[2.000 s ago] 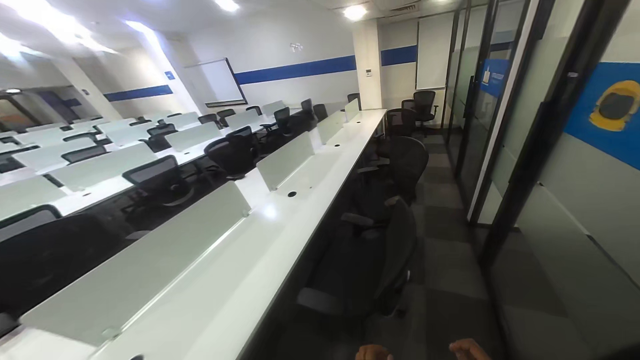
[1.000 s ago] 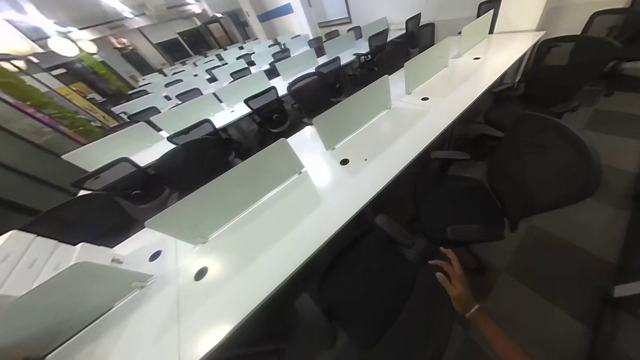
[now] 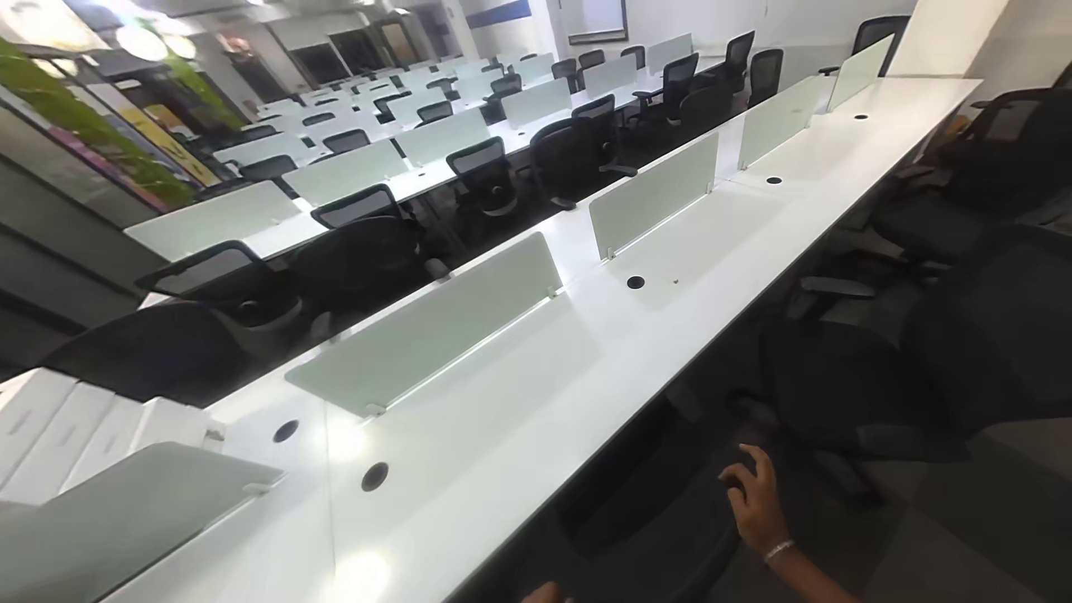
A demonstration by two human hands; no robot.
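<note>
My right hand (image 3: pixel 758 502), with a light bracelet at its wrist, is at the lower right over a dark office chair (image 3: pixel 636 477). Its fingers are apart and bent, and nothing is in them. Of my left hand (image 3: pixel 546 594), only a small part shows at the bottom edge; its fingers are mostly hidden. Both hands are beside the near edge of a long white desk (image 3: pixel 519 410). Frosted glass dividers (image 3: pixel 444 322) stand along the desk, and round black cable grommets (image 3: pixel 375 476) are set in its top.
White boxes (image 3: pixel 75 427) stand behind the nearest divider at the left. Black mesh chairs (image 3: pixel 997 327) line the right side of the desk. More desk rows with dividers (image 3: pixel 343 172) and chairs (image 3: pixel 486 176) fill the room beyond. A pale pillar (image 3: pixel 946 38) rises at the far end.
The view has swung left from the glass partitions and aisle to the desk rows. My right hand, at the bottom edge two seconds ago, now shows with part of its forearm.
</note>
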